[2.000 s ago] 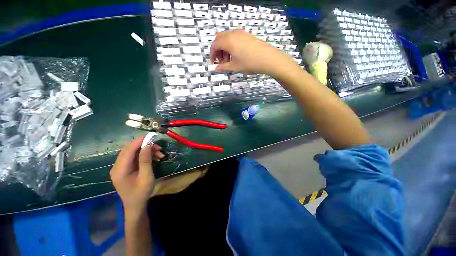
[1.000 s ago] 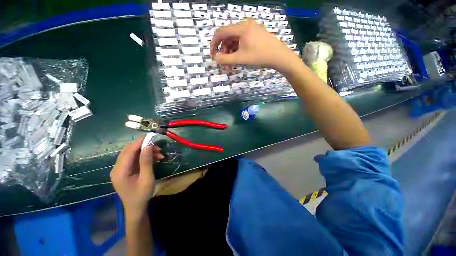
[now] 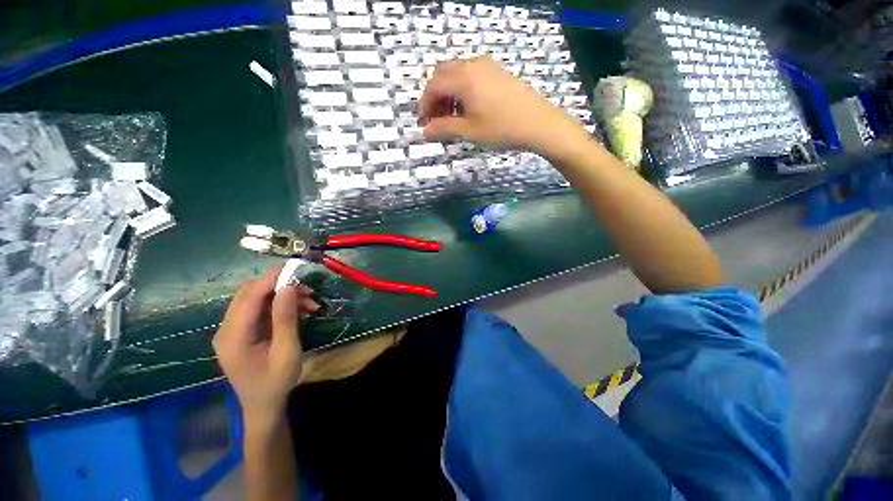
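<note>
My left hand [image 3: 262,338] is at the bench's front edge and pinches a white plastic housing [image 3: 288,274] between thumb and fingers. The pliers [image 3: 313,252] lie just beyond it, with red handles spread to the right and whitish jaw ends to the left. My right hand [image 3: 480,103] is over the blister tray [image 3: 309,196], fingertips curled together above its rows of white and grey parts. Whether it holds a small part cannot be seen. The small blue glue bottle [image 3: 490,217] lies on the bench in front of the tray.
A clear plastic bag [image 3: 147,127] with loose white housings is at the left. One loose white piece [image 3: 262,73] lies left of the tray. A cream-yellow bulbous tool [image 3: 623,117] lies between the tray and a second tray [image 3: 685,174] at the right. Thin pale threads lie along the bench edge.
My right hand rose slightly over the tray, then came down a little, fingers still curled. My left hand still holds the housing in nearly the same place.
</note>
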